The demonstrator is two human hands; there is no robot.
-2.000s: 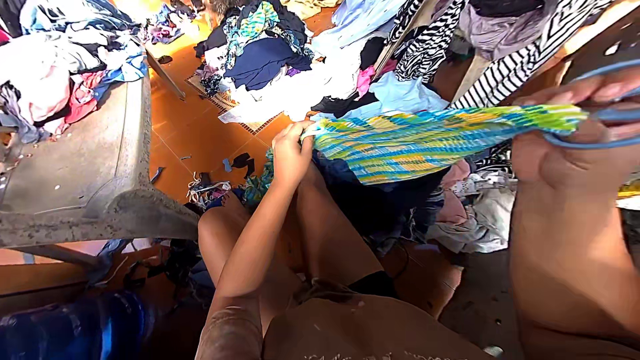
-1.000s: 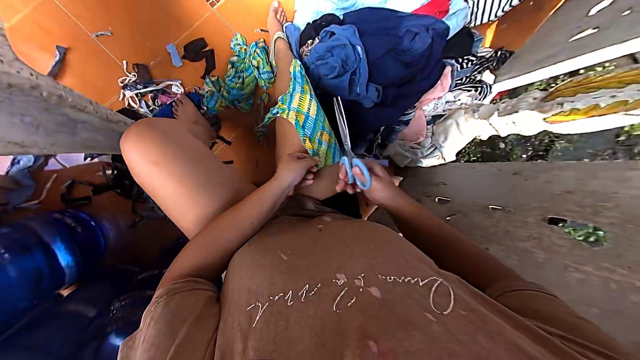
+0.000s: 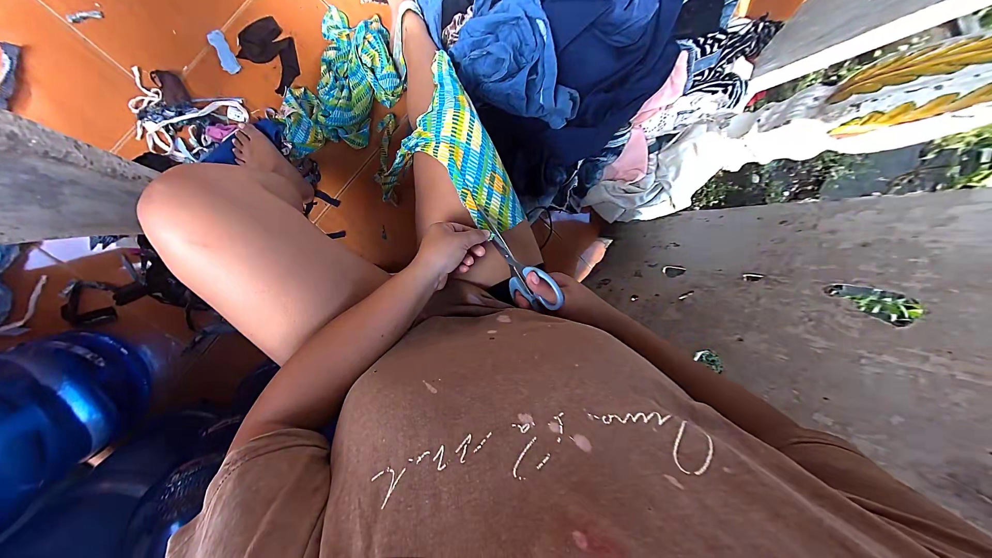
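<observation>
My left hand [image 3: 456,249] pinches the near end of a blue, green and yellow patterned cloth [image 3: 470,155], which lies along my lower leg. In my right hand [image 3: 559,294] is a pair of scissors with light blue handles [image 3: 541,289]. The scissor blades point away from me and meet the cloth's end close to my left fingertips; how far they are apart is hard to tell. More cloth of the same pattern [image 3: 349,81] lies crumpled on the orange tiles beyond my legs.
A heap of clothes with a navy garment [image 3: 601,70] lies beyond my right hand. Cloth scraps and white cords [image 3: 167,128] are on the floor at left. Blue plastic bottles [image 3: 77,403] stand at lower left. A worn grey surface with holes [image 3: 798,287] is at right.
The view has swung down toward my body. Two seconds ago the cloth was stretched wide between my hands; now it hangs over my leg, and the scissor blades have come to its near end.
</observation>
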